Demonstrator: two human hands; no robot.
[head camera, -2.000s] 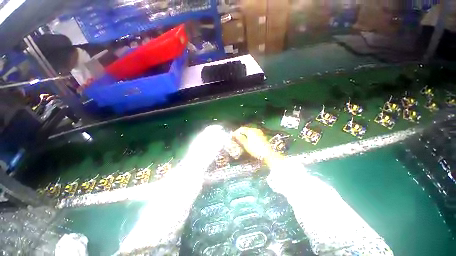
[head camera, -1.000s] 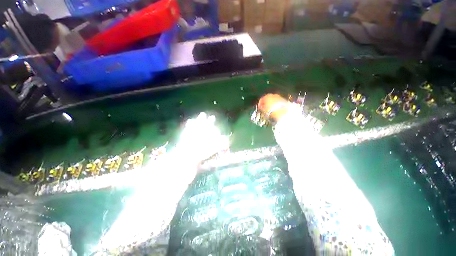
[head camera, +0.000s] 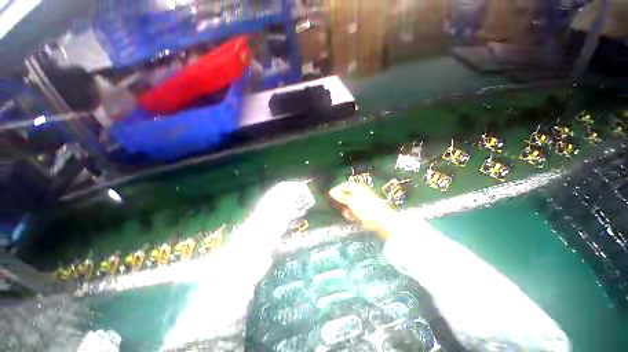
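Small circuit boards with thin wires (head camera: 438, 179) lie on the dark green belt, several to the right of my hands and a row at the left. My left hand (head camera: 288, 199) is bright and overexposed over the belt edge; a pale square piece shows at its fingertips, and a board (head camera: 297, 225) shows just below it. My right hand (head camera: 361, 206) is close to its right, fingers bent together; blur and glare hide whether it holds anything. A clear blister tray (head camera: 329, 280) lies in front of me between my forearms.
A pale rail (head camera: 482, 198) edges the belt. A dark glossy tray grid (head camera: 592, 206) is at right. Across the belt are a blue bin (head camera: 179, 132), a tilted red bin (head camera: 196, 77) and a black block (head camera: 300, 100) on a white board. A crumpled whitish shape (head camera: 100, 341) is at lower left.
My right hand reached out over the boards a second ago and is now back beside my left hand. The left hand stays over the belt edge. The camera view has shifted slightly.
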